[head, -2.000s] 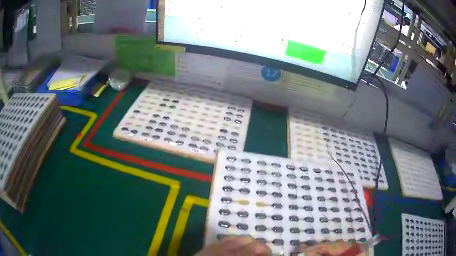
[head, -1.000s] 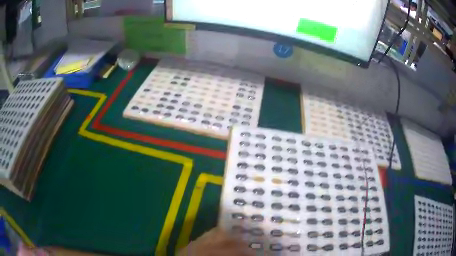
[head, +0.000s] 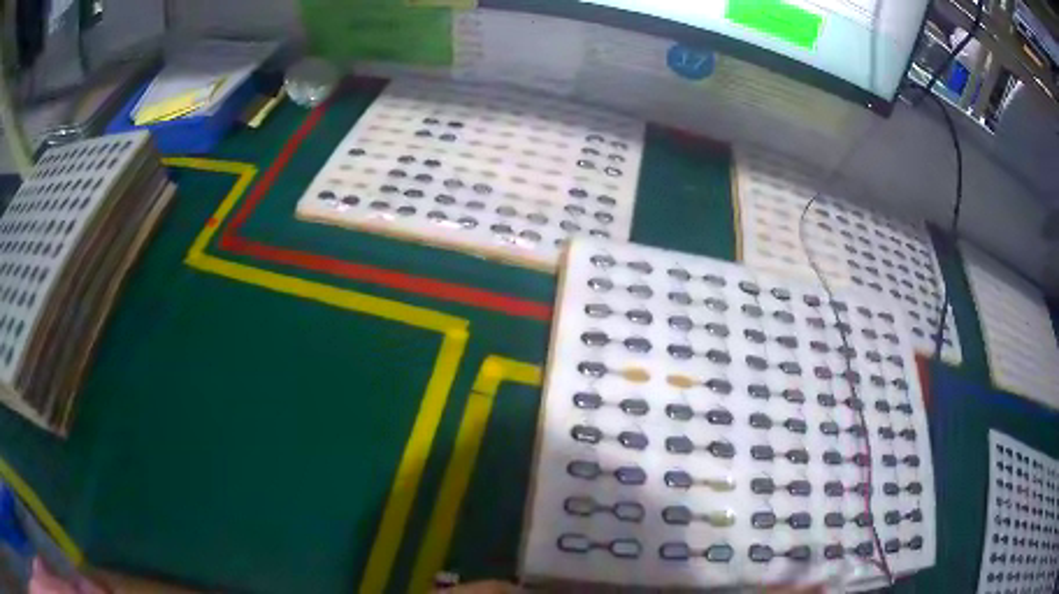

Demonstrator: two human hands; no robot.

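The nearest white foam tray (head: pixel 743 400) holds rows of dark oval components (head: pixel 596 434), many joined in pairs by thin strips. Two tan ovals (head: pixel 657 378) show among them. My left hand (head: pixel 476 587) is a cut-off sliver at the bottom edge, by the tray's near left corner. My right hand (head: pixel 801 587) is small and blurred at the tray's near edge. The fingers of both are out of view or unclear. Thin red and black test leads (head: pixel 854 383) hang across the tray to its near right corner.
A tray stack (head: pixel 87 279) stands left. More foam trays lie behind (head: pixel 488 174) and right (head: pixel 1016 511). A blue bin (head: pixel 174 125) with papers and a round silvery object (head: pixel 310 81) sit rear left. The monitor (head: pixel 743 35) shows a green box.
The view has tilted down and shifted, so the trays sit higher and further right. My left hand has sunk almost out of the picture. The red probe seen at first is no longer clear.
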